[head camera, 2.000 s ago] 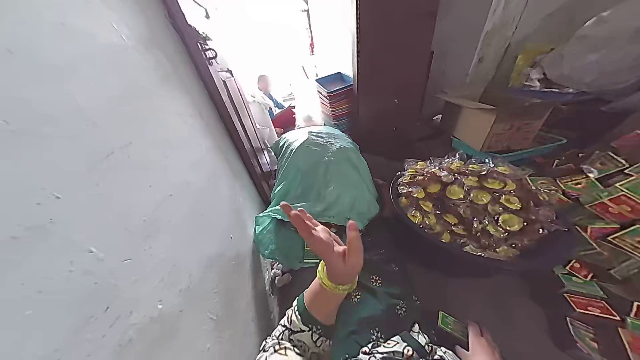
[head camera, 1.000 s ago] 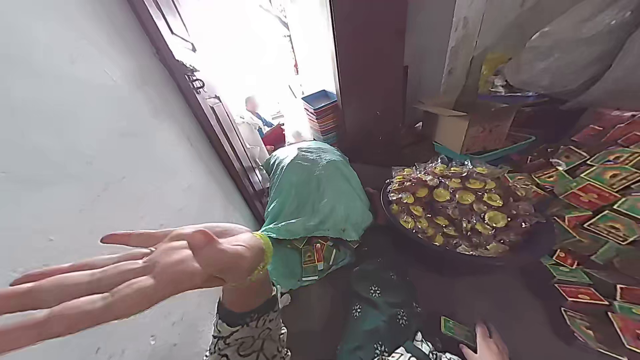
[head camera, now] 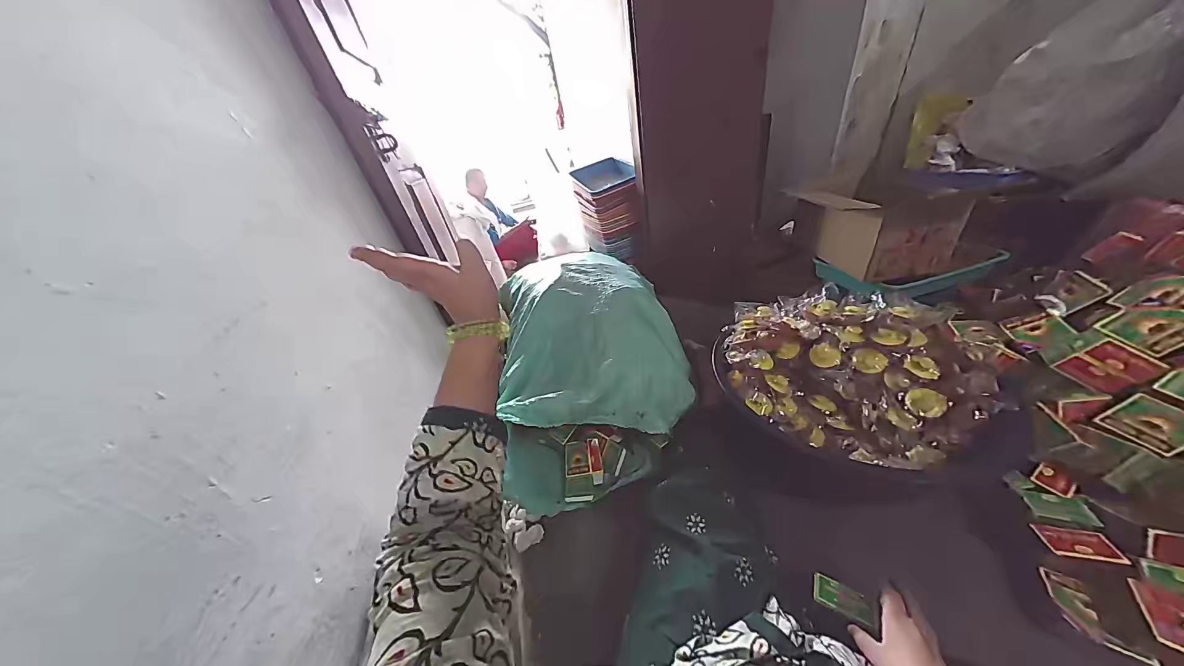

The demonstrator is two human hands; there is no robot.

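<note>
My left hand point(head camera: 449, 282) is raised before the white wall and door, fingers spread, holding nothing; a yellow-green bracelet point(head camera: 477, 330) circles its wrist. Low in the view, my right hand point(head camera: 899, 634) holds a small green printed packet point(head camera: 844, 599) by its edge. A green sack point(head camera: 592, 347) stands ahead, with red and green packets point(head camera: 585, 467) showing at its open mouth. To the right, a wide dark basin point(head camera: 786, 444) bears a heap of clear-wrapped pieces with yellow discs point(head camera: 868, 361). Many red and green packets point(head camera: 1110, 365) lie loose at the far right.
A white wall point(head camera: 185, 370) runs along the left. Beyond the open doorway, a person point(head camera: 495, 217) sits near stacked plastic trays point(head camera: 606, 208). A cardboard box point(head camera: 888, 240) rests in a teal tray point(head camera: 962, 275) behind the basin. A large translucent bag point(head camera: 1073, 92) is at the upper right.
My left hand swung left with its fingers stretched, then rose back toward the door beside the sack. My right hand keeps the green packet low in the view.
</note>
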